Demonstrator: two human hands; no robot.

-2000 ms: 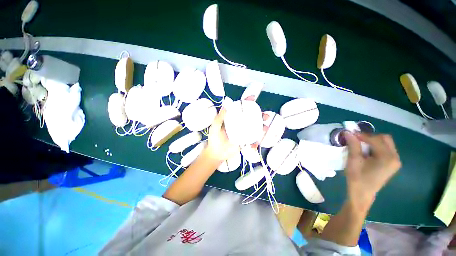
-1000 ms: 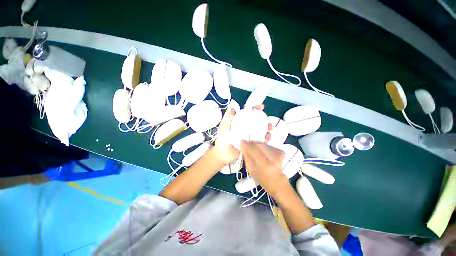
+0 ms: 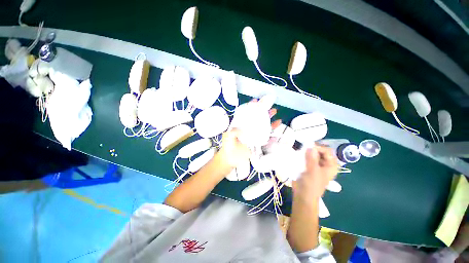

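My left hand (image 3: 234, 149) is shut on a white rounded housing (image 3: 252, 122), above the middle of the cluster. My right hand (image 3: 318, 167) is to its right, blurred, with fingers pinched on an overexposed white cloth (image 3: 288, 160); its edges merge with the housings below. More white housings with cords lie around, such as one with a dark line (image 3: 309, 127) and one with a tan face (image 3: 176, 137). The solvent bottle (image 3: 349, 152), lid flipped open, stands behind my right hand, its body partly hidden.
Several housings with trailing cords lie on the dark green conveyor (image 3: 339, 72) beyond the pale grey rail (image 3: 349, 110). At left are a neighbour's white cloth (image 3: 67, 110), bottle (image 3: 72, 64) and dark sleeve. Yellow paper (image 3: 452, 210) lies at the right edge.
My right hand went from the bottle to the housing in my left hand, then back right and apart from it, with the cloth. Conveyor pieces shifted left in view.
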